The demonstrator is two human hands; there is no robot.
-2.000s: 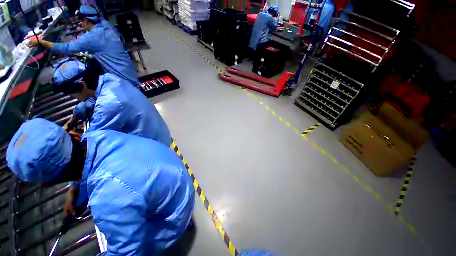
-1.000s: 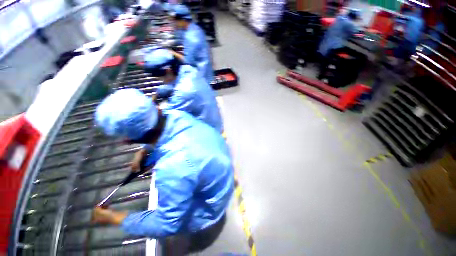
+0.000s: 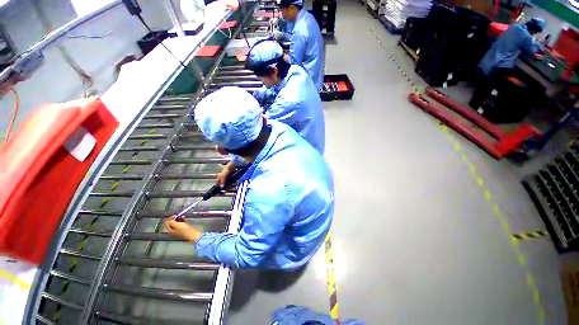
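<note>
Neither of my hands is in the picture. The roller conveyor (image 3: pixel 171 277), with bare metal rollers and gaps, runs along the left in front of me. A neighbouring worker in a blue smock (image 3: pixel 282 197) leans over it. That worker's hands hold a dark electric screwdriver (image 3: pixel 218 192) with a long thin shaft, its tip at the fingers of the other hand. A bit of blue cloth (image 3: pixel 305 315) shows at the bottom edge; I cannot tell whose it is.
Red bins (image 3: pixel 54 171) stand on the white shelf at the left. Two more workers (image 3: pixel 303 124) stand farther along the conveyor. A black floor tray (image 3: pixel 336 87), a red pallet truck (image 3: pixel 470 127) and a black rack (image 3: pixel 555 193) are on the floor to the right.
The view has swung left, so the workers sit farther right and the red bins show more fully. The nearest worker's second hand has come to the screwdriver's tip since the earliest frame.
</note>
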